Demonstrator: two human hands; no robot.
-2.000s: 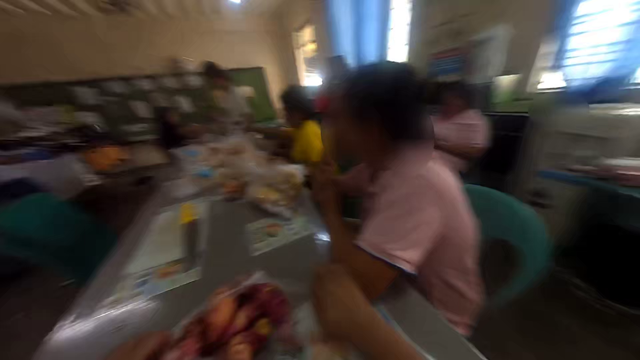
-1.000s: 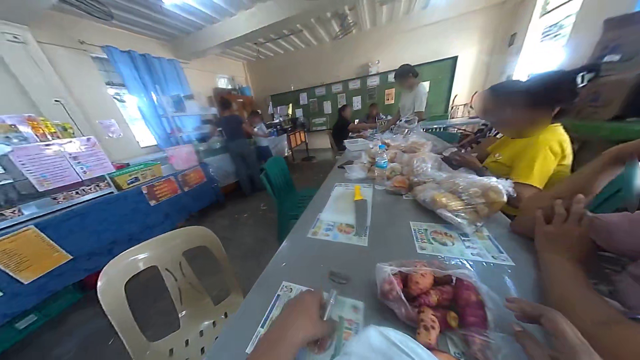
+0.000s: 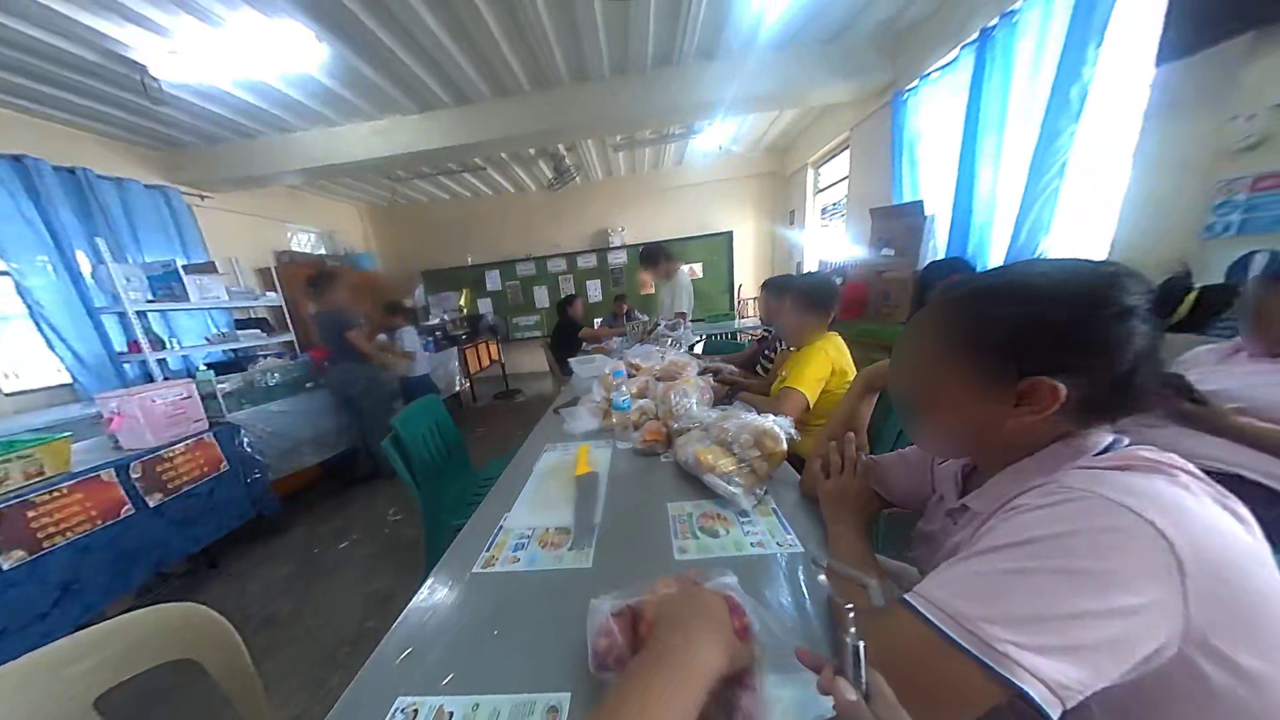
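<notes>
My left hand (image 3: pixel 690 625) reaches over a clear plastic bag of reddish-purple root crops, perhaps sweet potatoes (image 3: pixel 615 637). Its fingers are blurred among them, so its grip cannot be made out. At the bottom edge, my right hand (image 3: pixel 850 692) holds a slim metal utensil (image 3: pixel 852 645) upright, its kind unclear. Beyond the bag, a knife with a yellow handle (image 3: pixel 584 490) rests on a white cutting board (image 3: pixel 540 490), which lies over a printed sheet (image 3: pixel 505 548). Another printed sheet (image 3: pixel 733 528) lies to the right of the knife.
A seated person in a pink shirt (image 3: pixel 1090 560) is close on my right. Bagged bread or produce (image 3: pixel 735 450) and a water bottle (image 3: pixel 621 405) stand farther along the grey table (image 3: pixel 490 630). A beige chair (image 3: pixel 170 640) and green chairs (image 3: pixel 440 470) are at the left.
My left hand has moved from the printed sheet at the near left to the bag. My right hand, earlier open beside the bag, now holds a metal utensil. The view has turned right.
</notes>
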